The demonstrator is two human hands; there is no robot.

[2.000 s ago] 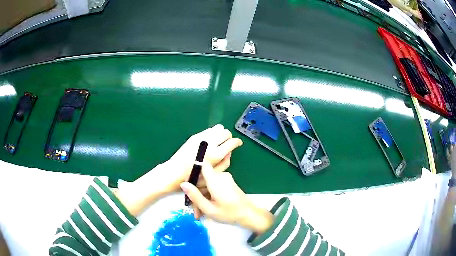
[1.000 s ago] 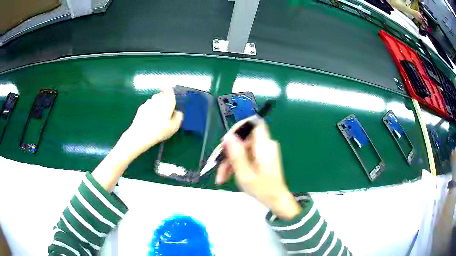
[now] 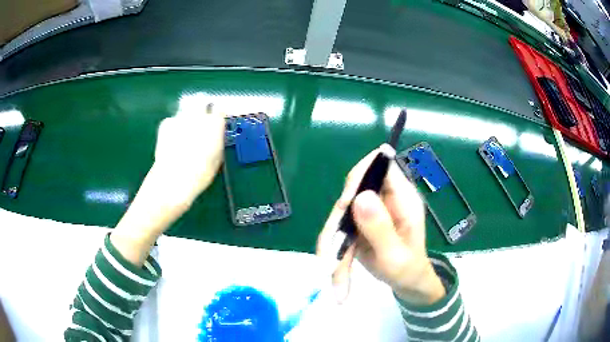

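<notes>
My left hand (image 3: 184, 153) is at the left edge of a phone mid-frame (image 3: 261, 214) on the green belt. A small dark bit shows above its fingers; what it holds, if anything, is hidden. That mid-frame has blue film (image 3: 252, 143) on its upper panel. My right hand (image 3: 384, 224) is shut on black tweezers (image 3: 374, 175), held slantwise above the belt's front edge, left of another mid-frame (image 3: 460, 229) with a blue patch. A blurred blue streak (image 3: 302, 312) lies below my right hand, beside the crumpled blue film pile (image 3: 241, 317).
Another blue-patched mid-frame (image 3: 525, 204) lies further right on the green belt (image 3: 120, 140). A dark mid-frame (image 3: 20, 157) is at far left. A red tray (image 3: 535, 67) is at upper right, a grey post (image 3: 324, 33) behind. A white surface (image 3: 47, 257) is in front.
The mid-frames on the belt have shifted left. The mid-frame that was under my left hand is no longer clearly visible. My right hand has moved right and down with the tweezers; a blue streak now shows beside the pile.
</notes>
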